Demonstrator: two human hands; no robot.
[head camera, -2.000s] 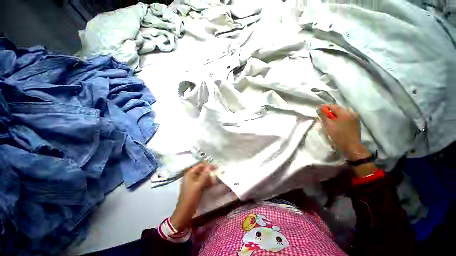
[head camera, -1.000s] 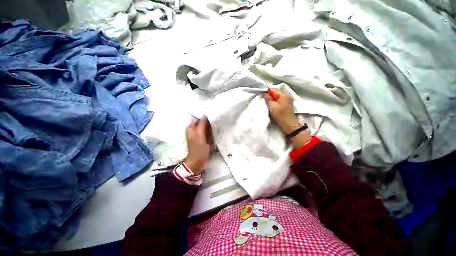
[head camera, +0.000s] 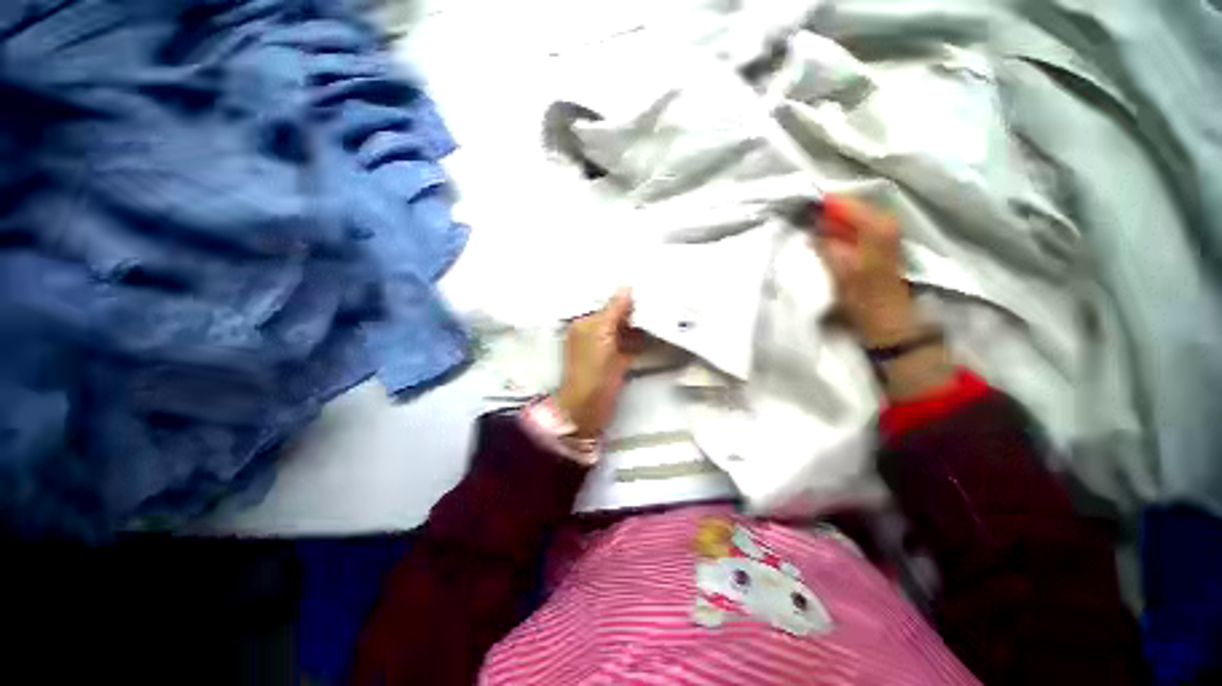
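The pale garment (head camera: 791, 288) lies crumpled on the white table in front of me, with a dark opening at its upper left and a small dark button near a pointed corner. My left hand (head camera: 596, 355) grips the garment's edge by that corner. My right hand (head camera: 864, 261) is closed around the orange-red thread snips (head camera: 839, 219) at the garment's right part. The snips' points are blurred, and I cannot tell if they touch the cloth.
A large heap of blue garments (head camera: 241, 255) covers the left of the table. More pale garments (head camera: 1126, 201) lie layered at the right. The white table's (head camera: 355, 462) near edge meets the pink checked apron (head camera: 643, 603). Something blue (head camera: 1179, 563) is low at the right.
The view has shifted. My left hand now holds a turned-up corner of the garment. My right hand, still with the snips, has moved off to the right, away from my left hand.
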